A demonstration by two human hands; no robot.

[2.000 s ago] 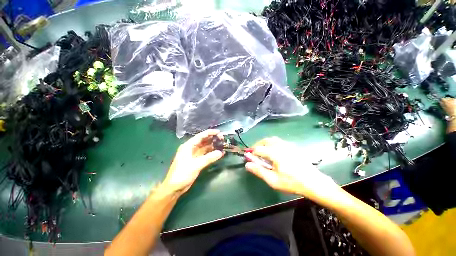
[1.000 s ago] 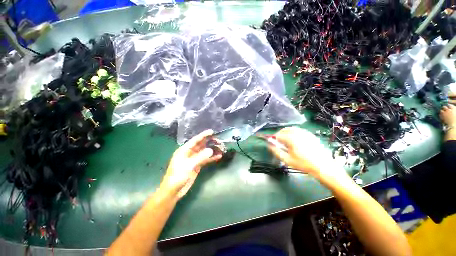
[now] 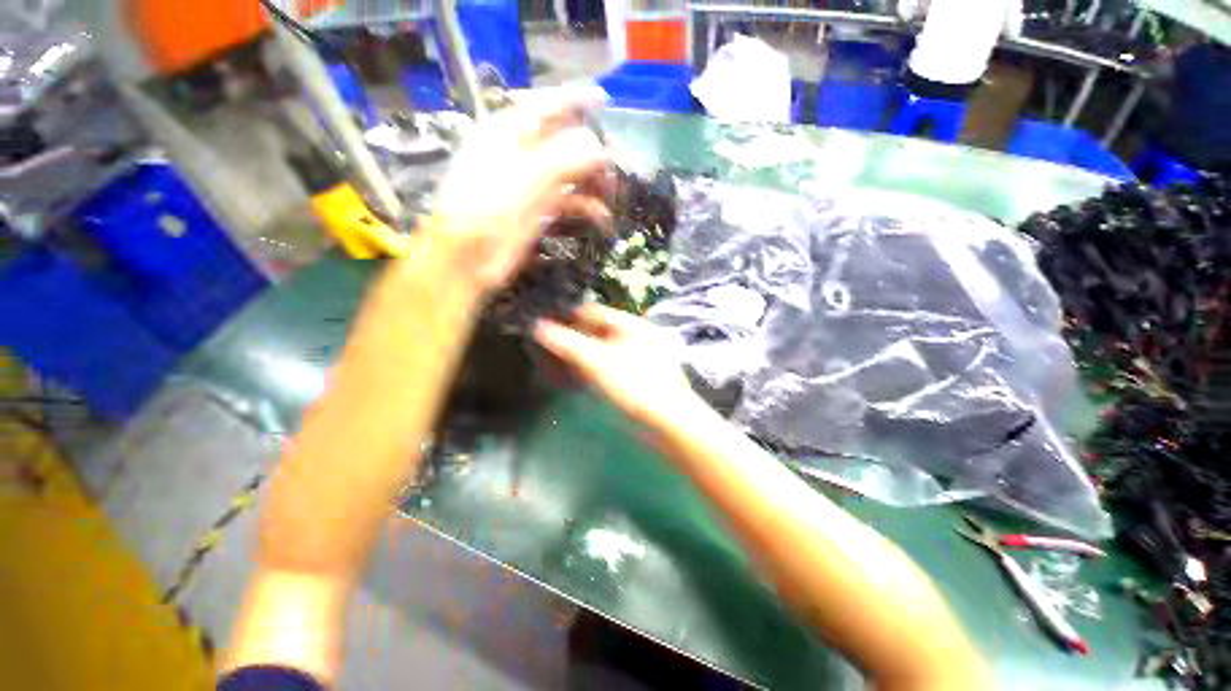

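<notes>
My left hand [image 3: 527, 182] is raised over the left pile of black wire harnesses [image 3: 520, 290]; it is strongly blurred, and whether it holds anything cannot be told. My right hand [image 3: 601, 351] is low at the near side of the same pile, its fingertips against the dark wires; its grip is unclear. The red-handled pliers [image 3: 1019, 574] lie open on the green tabletop at the right, away from both hands. A large clear bag of dark parts [image 3: 918, 351] lies between the pile and the pliers.
Yellow-green parts [image 3: 632, 274] lie beside the left pile. Another harness pile [image 3: 1147, 351] is at the right edge. Blue bins [image 3: 169, 250] and a yellow object [image 3: 354, 220] stand beyond the table's left end. A person in white [image 3: 952, 47] is in the background.
The view has swung left. Both hands have moved from the table's front middle to the left pile. The pliers have left my right hand and lie on the table.
</notes>
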